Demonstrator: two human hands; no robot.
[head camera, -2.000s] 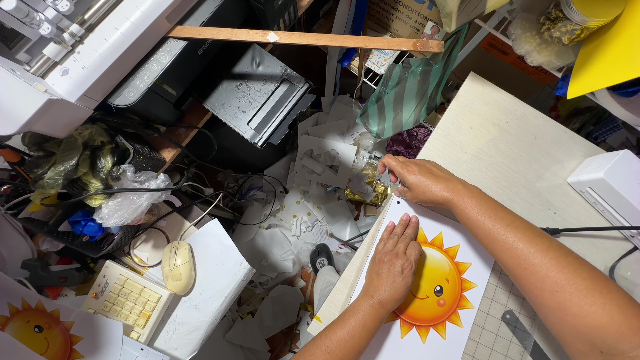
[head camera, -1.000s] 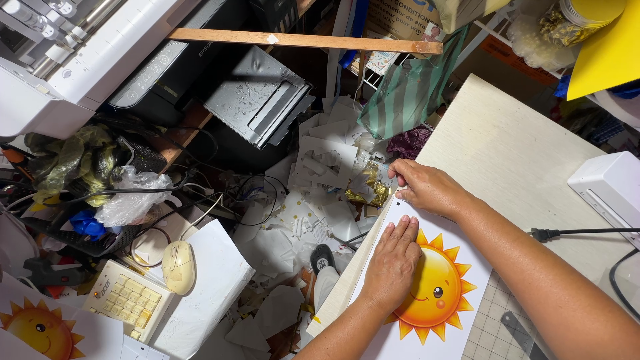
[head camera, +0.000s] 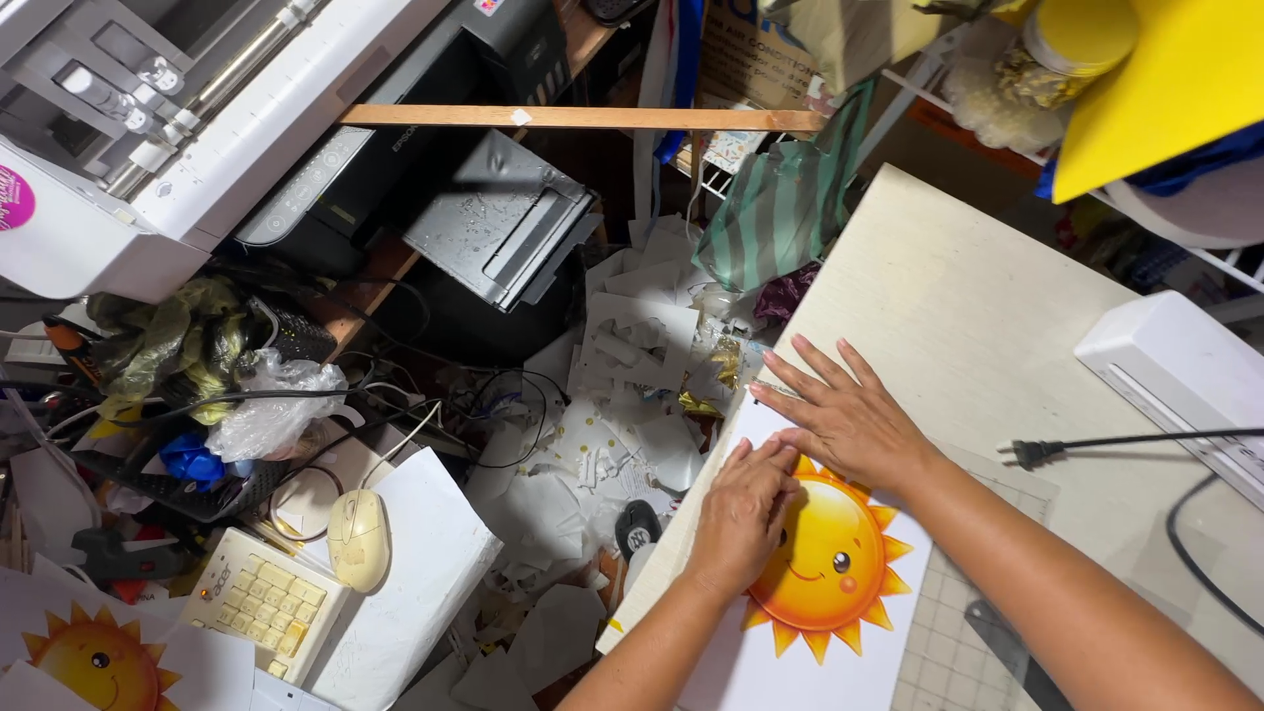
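Note:
A white paper sheet printed with a smiling sun (head camera: 825, 563) lies at the left edge of a pale work table (head camera: 948, 286). On its upper part rests my left hand (head camera: 746, 513), fingers together and bent slightly. My right hand (head camera: 839, 410) is spread flat over the sheet's top corner, its fingers reaching the table edge and its thumb side close to my left fingertips. Neither hand shows anything gripped. Under the sheet's right side is a gridded cutting mat (head camera: 953, 632), with a dark flat tool (head camera: 1007, 652) on it.
A white device (head camera: 1175, 385) and a black power plug (head camera: 1032, 452) sit on the table's right. Paper scraps (head camera: 632, 346) cover the floor. At left are a cutting machine (head camera: 128, 197), an Epson printer (head camera: 326, 188), a keyboard (head camera: 262, 602), a mouse (head camera: 357, 538) and another sun print (head camera: 94, 657).
My right hand, closed at the sheet's top corner before, has opened and lies spread flat there. My left hand has moved up toward it, off its earlier place beside the sun.

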